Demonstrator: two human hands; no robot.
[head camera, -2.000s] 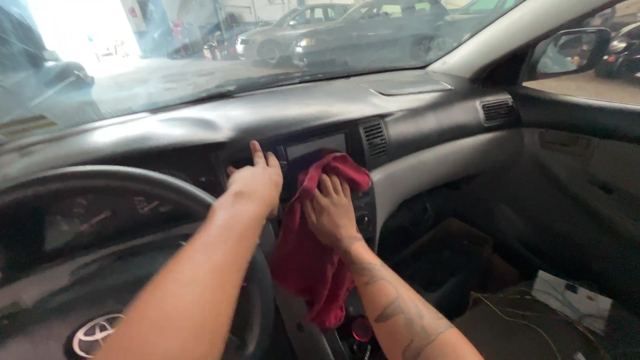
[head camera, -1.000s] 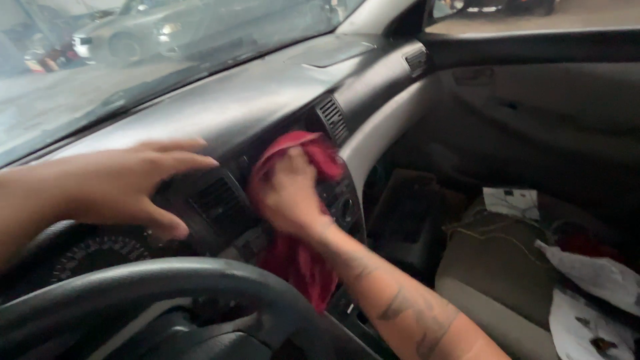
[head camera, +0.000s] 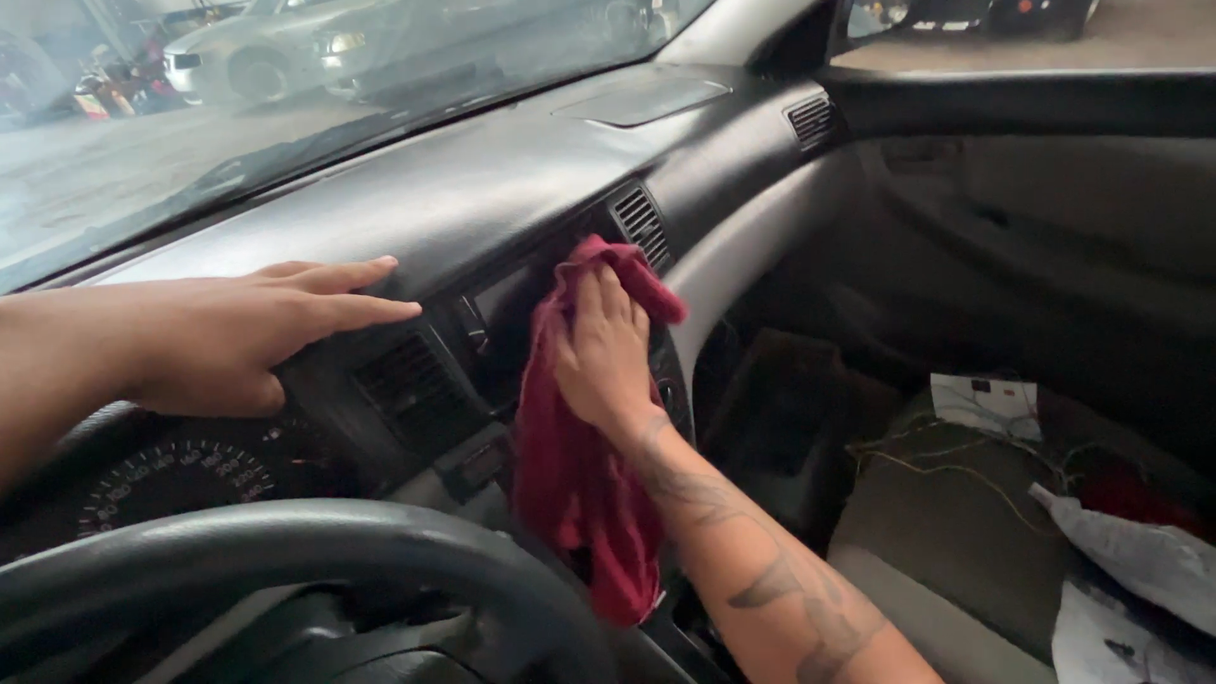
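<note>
My right hand (head camera: 603, 356) presses a dark red cloth (head camera: 594, 494) against the centre of the dashboard, over the right part of the car stereo (head camera: 503, 309). The cloth hangs down over the centre console, and its upper end lies just below an air vent (head camera: 641, 223). My left hand (head camera: 275, 328) is spread with nothing in it, above the instrument cluster (head camera: 185, 475) and at the near edge of the dashboard top (head camera: 456, 190). Whether its fingertips touch the dashboard, I cannot tell. A second vent (head camera: 413, 380) lies between my hands.
The steering wheel (head camera: 313, 522) fills the lower left. On the passenger seat (head camera: 950, 513) lie thin wires (head camera: 940, 465), a white card (head camera: 983, 404) and crumpled white sheets (head camera: 1140, 551). The windshield (head camera: 332, 114) rises beyond the dashboard, with parked cars outside.
Two seconds ago my left hand was beside the stereo with fingers raised; now it is farther left, spread flat. My right hand stays with the cloth at the stereo. The view has turned down and right.
</note>
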